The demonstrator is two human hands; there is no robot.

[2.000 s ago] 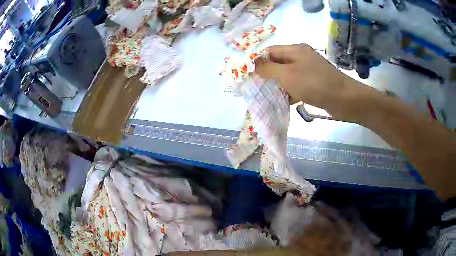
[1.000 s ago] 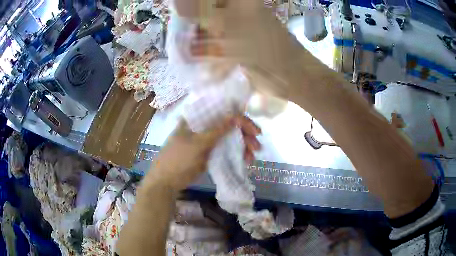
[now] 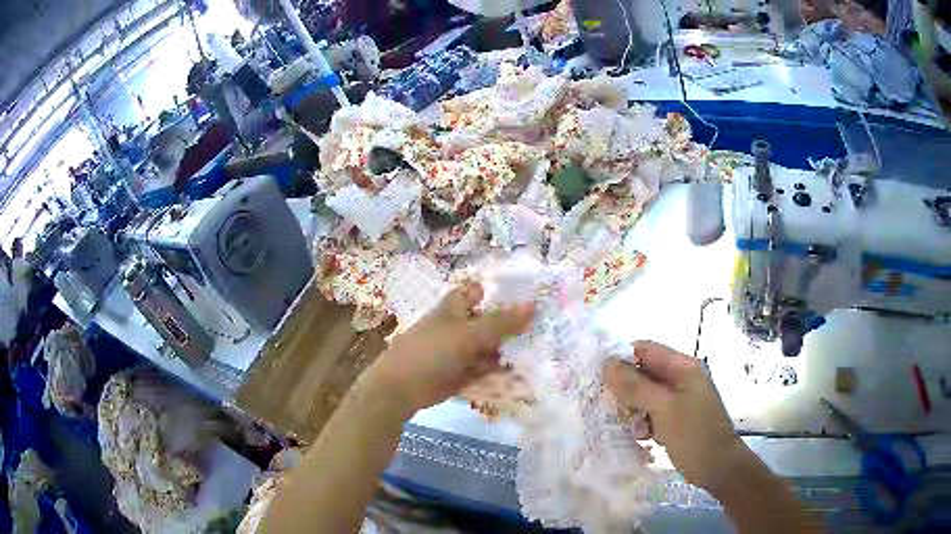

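Note:
A crinkled pale pinkish-white floral piece [image 3: 568,386] is held up in front of me, its lower end hanging over the table's front edge. My left hand [image 3: 459,344] grips its upper left side. My right hand [image 3: 667,402] pinches its right edge between thumb and fingers. Some fingers are hidden by the cloth. The sewing machine [image 3: 808,250] stands to the right, with its lit needle area [image 3: 770,367] to the right of the cloth. No cloth is seen under the needle.
A floral heap [image 3: 490,156] lies at the back. Blue-handled scissors [image 3: 886,464], a small brown block [image 3: 845,380] and a red slim tool [image 3: 921,388] are at right. A brown board [image 3: 313,365] and grey machine unit [image 3: 245,250] are at left. Cloth bundles [image 3: 156,448] hang below the edge.
My right hand held the piece alone at first; now both hands hold it, spread apart. The view has lifted, showing more of the back heap and the scissors.

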